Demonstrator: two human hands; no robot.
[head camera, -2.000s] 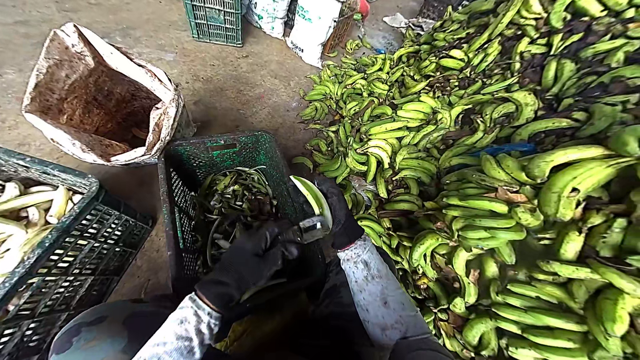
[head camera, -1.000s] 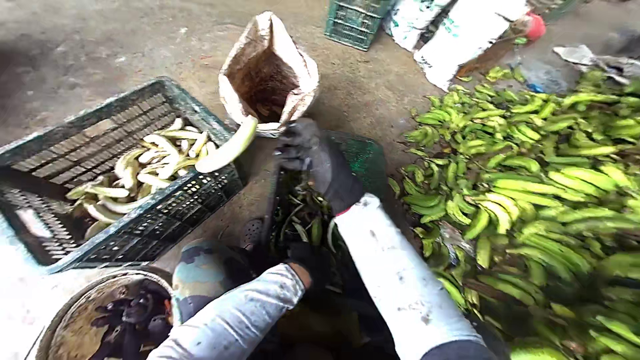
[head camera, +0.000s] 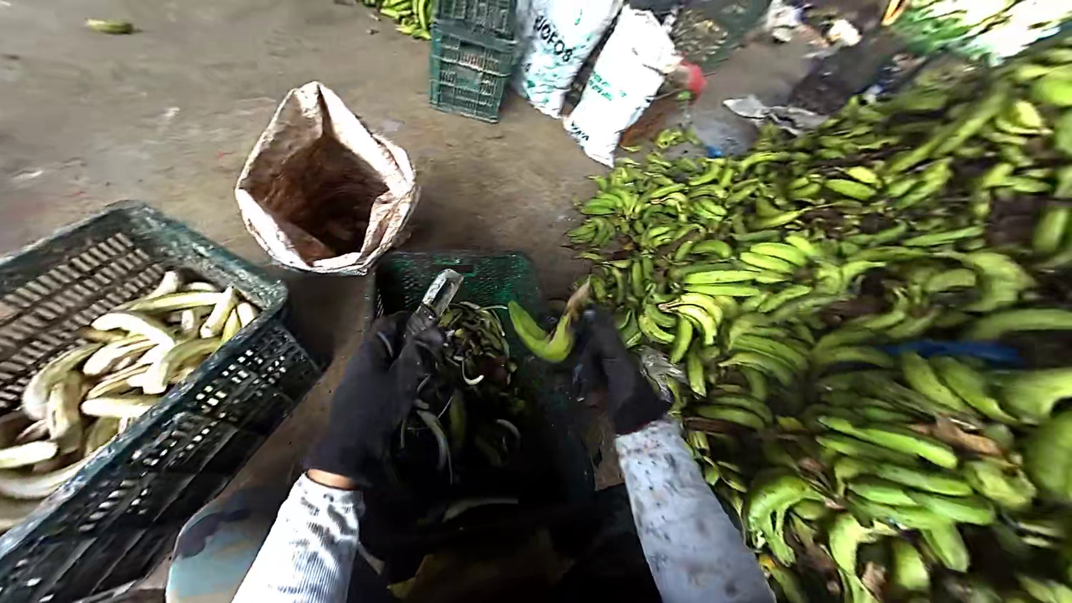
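Observation:
In a black glove, my left hand (head camera: 377, 394) grips a metal peeling blade (head camera: 437, 293) that points up and away. My right hand (head camera: 615, 368), also gloved in black, holds a green plantain (head camera: 544, 335) by one end. Both hands are over a dark green plastic crate (head camera: 456, 261), left hand at its left side and right hand at its right. Inside that crate lie strips of green peel (head camera: 477, 335). Peeled plantains (head camera: 159, 335) fill part of a larger crate (head camera: 201, 385) at the left.
An open, dirty woven sack (head camera: 322, 201) stands beyond the peel crate. A large heap of green plantains (head camera: 779, 276) spreads over the right side. Stacked green crates (head camera: 473, 71) and white printed sacks (head camera: 624, 84) stand farther back on the concrete floor (head camera: 193, 109).
The peeled plantain that was in the air near my right hand is no longer there. My right hand has moved back to the right side and now holds a green plantain; my left hand has risen with the blade.

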